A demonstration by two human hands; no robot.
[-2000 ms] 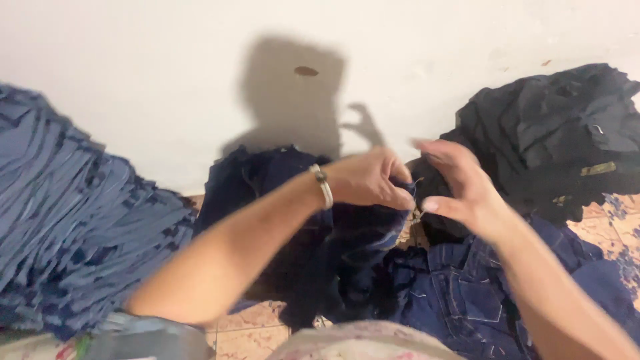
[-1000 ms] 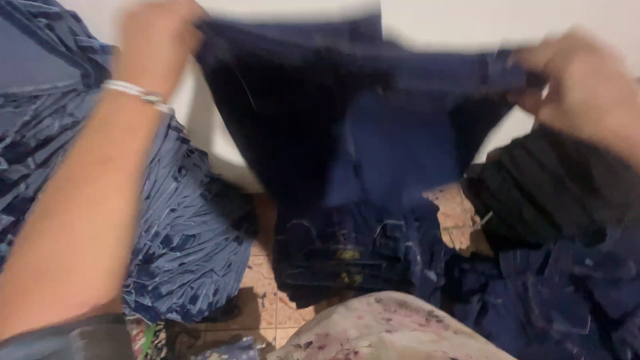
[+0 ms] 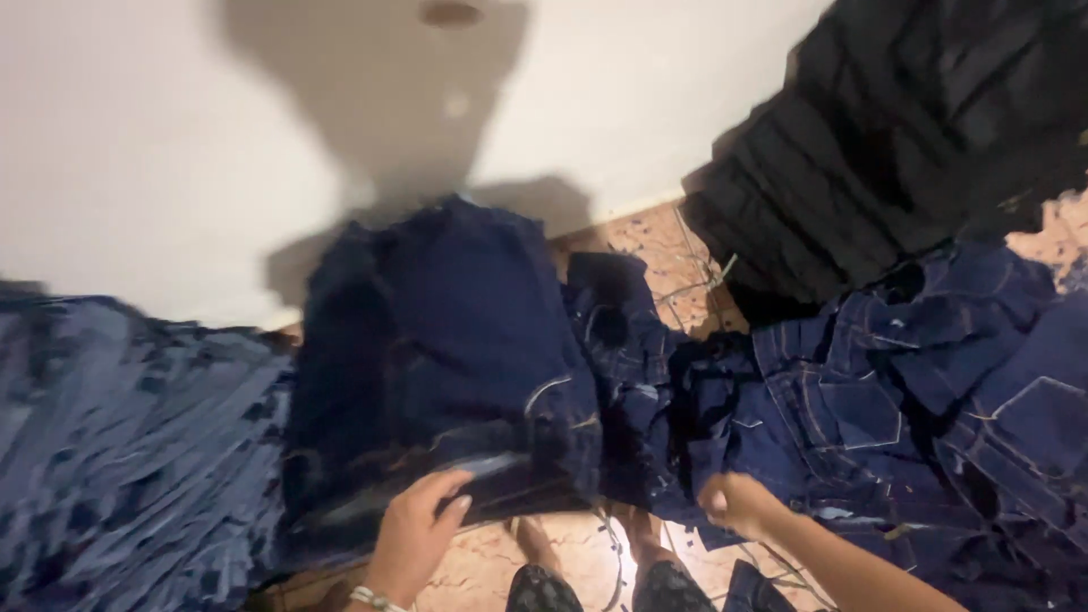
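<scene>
Dark blue denim garments [image 3: 476, 314] lie stacked in the middle, against the wall. My left hand [image 3: 425, 518], with a pale bracelet at the wrist, is at the near edge of this stack, thumb and fingers apart and nothing between them. My right hand [image 3: 739, 506] is further right, over the near edge of a loose heap of dark blue jeans [image 3: 858, 408] with light stitching and back pockets. Its fingers are curled, and whether they pinch any cloth cannot be told.
A tall pile of lighter blue denim [image 3: 136, 450] stands at the left. Black garments [image 3: 884, 144] are piled at the upper right by the white wall [image 3: 136, 144]. Loose threads and scraps lie on the tiled floor [image 3: 663, 255]. My feet stand below, between the piles.
The dark blue denim garment held stretched between both hands one second ago is no longer held up. Both hands have come down toward my body, and the left one has let go.
</scene>
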